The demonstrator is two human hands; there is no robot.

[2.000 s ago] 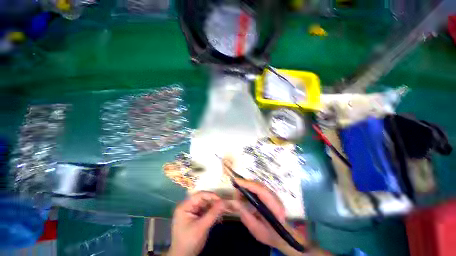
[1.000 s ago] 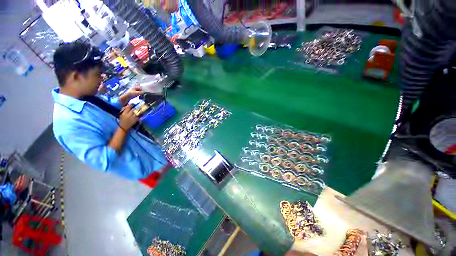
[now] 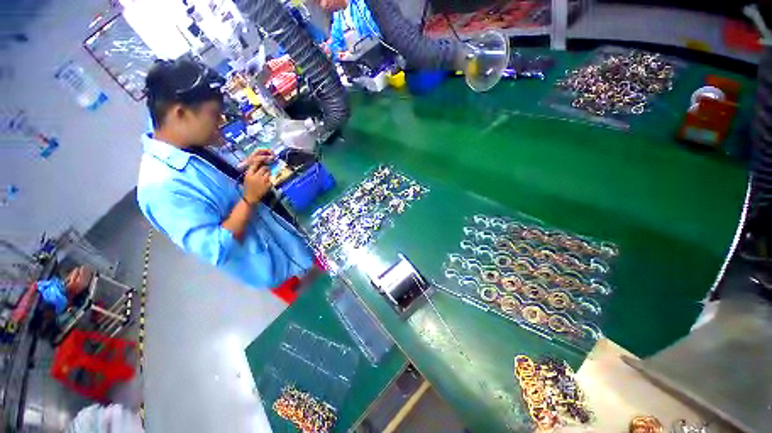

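Neither of my hands is in the picture. The cream work board [image 3: 622,380] is cut off at the lower right. A pile of orange ring assemblies with dark and silver bits [image 3: 550,393] lies at its left edge. A few copper-coloured ring coils [image 3: 645,424] show at the bottom rim. The solder wire spool [image 3: 399,283] stands in a black holder left of the board, and thin wire runs from it down to the right. A clear blister tray with rows of copper rings [image 3: 533,275] lies above the board.
A person in a blue smock [image 3: 203,186] works at the left with both hands raised. A heap of silvery parts [image 3: 364,211] lies near them. A translucent hood [image 3: 719,338] hangs over the board. An orange holder [image 3: 709,117] stands at the back right. A red crate [image 3: 93,364] is on the floor.
My view has turned from the board toward the left, and both my hands have left the picture. Since the previous frame, the scene has shifted right and the board is more cut off.
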